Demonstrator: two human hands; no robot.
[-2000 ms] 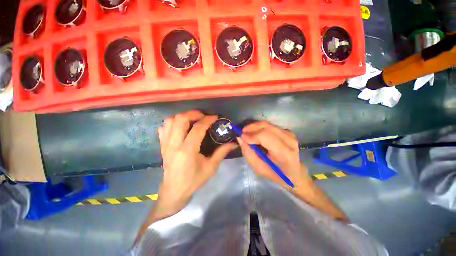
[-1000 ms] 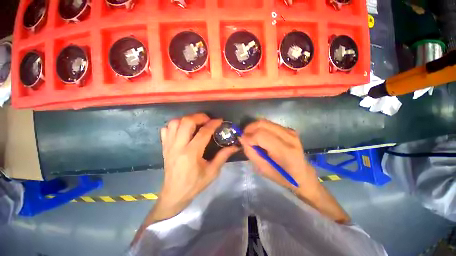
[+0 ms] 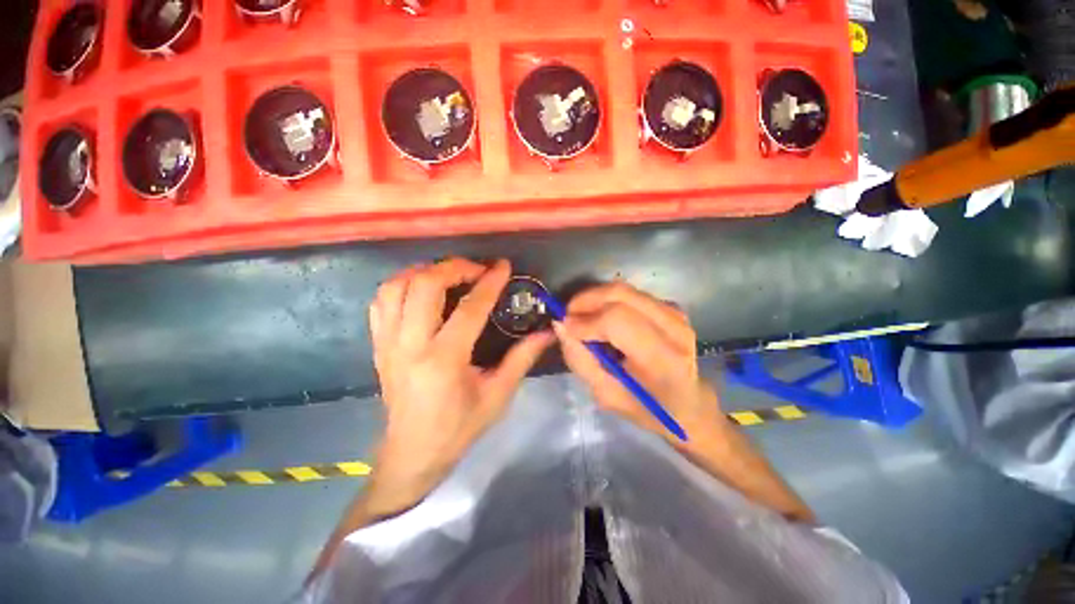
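Observation:
A small round electronic assembly (image 3: 519, 308), dark with a shiny rim and pale parts inside, is at the bench's near edge. My left hand (image 3: 439, 342) holds it by the rim between thumb and fingers. My right hand (image 3: 631, 354) holds a slim blue tool (image 3: 637, 392) like a pen, with its tip at the right side of the cup's inside. The exact contact point is too small to tell. A red foam tray (image 3: 495, 201) behind the hands holds rows of similar round assemblies in square pockets.
An orange tool (image 3: 978, 171) with a dark tip lies over white crumpled tissue (image 3: 902, 230) right of the tray. Behind it is a silver and green reel (image 3: 1002, 100). A brown board (image 3: 47, 348) is at the bench's left end. Blue stools (image 3: 866, 383) stand below. Grey sleeves show at both sides.
The view has shifted slightly back and forth. Both hands keep the same hold; the blue tool's tip and angle have moved only slightly at the cup.

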